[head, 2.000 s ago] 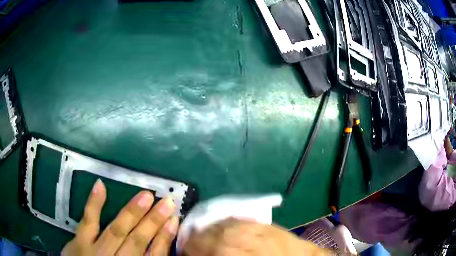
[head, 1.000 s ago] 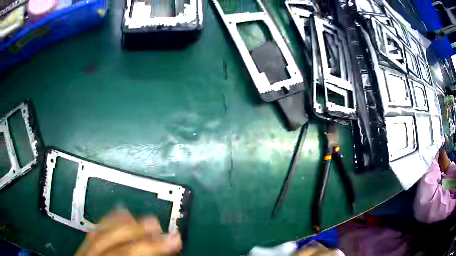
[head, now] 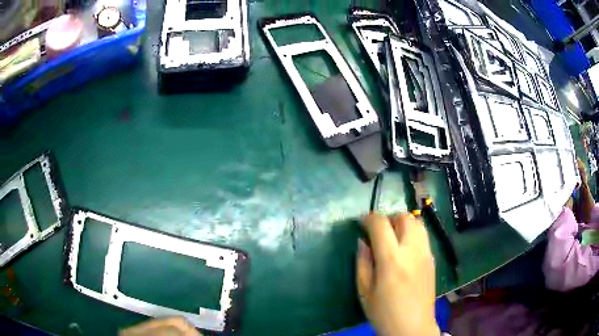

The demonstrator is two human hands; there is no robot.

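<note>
A silver middle frame with black edges [head: 113,259] lies flat at the lower left of the green bench. My left hand [head: 161,326] is mostly cut off by the bottom edge, at the frame's lower side; its fingers cannot be made out. My right hand [head: 396,269] is over the thin dark rod [head: 376,192] and the black and orange pliers [head: 439,233], fingers bent downward. It hides most of the rod and one plier handle; whether it grips either cannot be told. No white cloth shows.
Stacked frames [head: 205,65] stand at the far side. A loose frame [head: 293,72] lies over a dark flat piece [head: 366,157]. More frames [head: 420,123] and a large frame tray [head: 515,180] are at right. Another frame [head: 29,207] is far left, a blue basket [head: 72,69] upper left. A person's pink sleeve [head: 561,252] shows.
My right hand has moved from the bottom edge up to the rod and pliers. The white cloth has gone from view. My left hand has drawn back off the frame. The view has shifted.
</note>
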